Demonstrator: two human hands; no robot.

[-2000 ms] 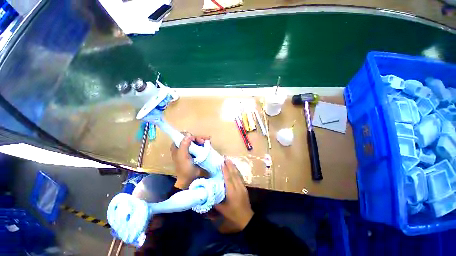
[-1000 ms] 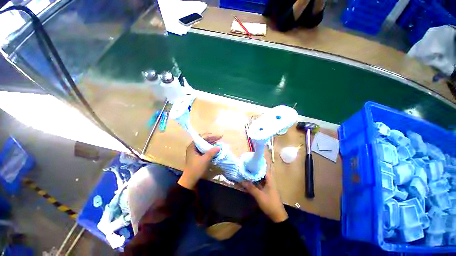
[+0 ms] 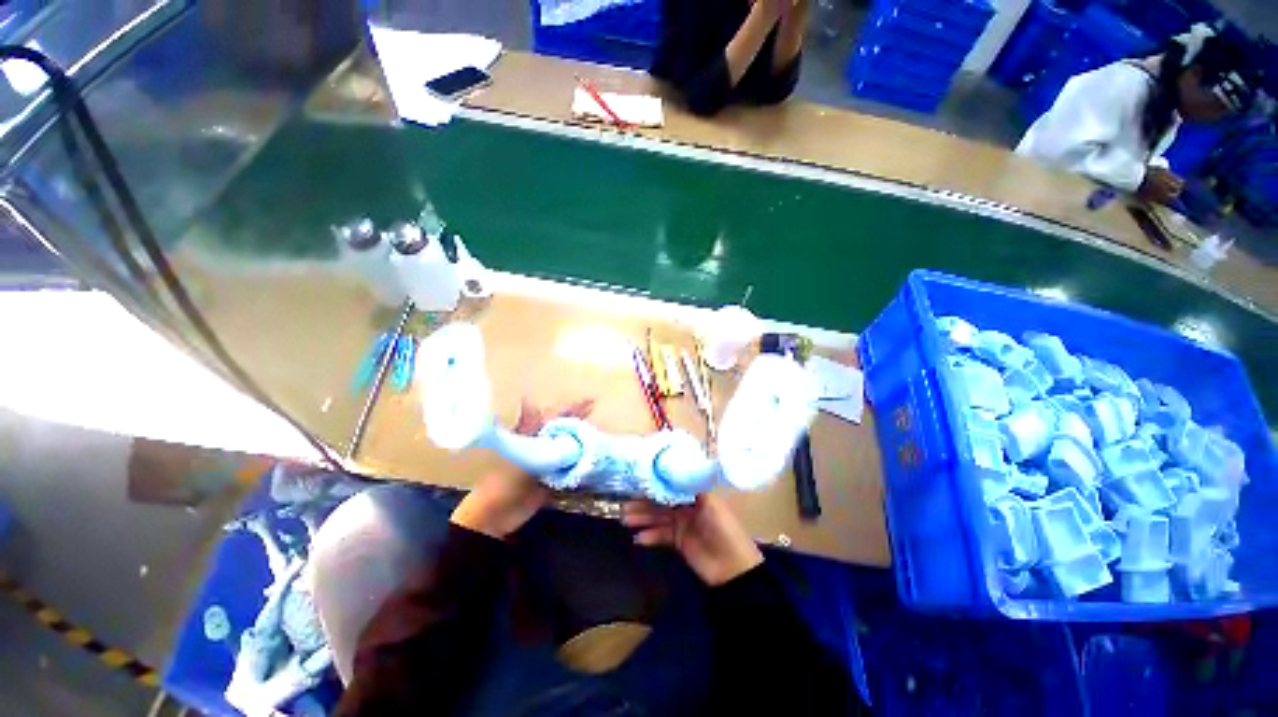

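Observation:
The pale-blue figure lower body (image 3: 617, 460) is held over the bench's near edge, its two legs spread left and right with the broad foot ends toward the bench. My left hand (image 3: 507, 493) is at its left part, partly hidden behind it. My right hand (image 3: 701, 532) holds it from below on the right, fingers under the waist part. The waist opening is not visible. The right foot end covers part of the mallet (image 3: 806, 476), whose black handle shows below it.
A blue crate (image 3: 897, 434) heaped with pale blocks stands at right. Red pen-like tool (image 3: 649, 385), white cup (image 3: 729, 336), and white bottles (image 3: 428, 273) are on the bench. A blue bin (image 3: 196, 637) with pale parts is lower left. Two people sit beyond the green belt (image 3: 589, 210).
The figure part has turned from legs pointing left and down to legs spread sideways, feet toward the bench. My hands have shifted under it. The view has swung, showing more of the far bench.

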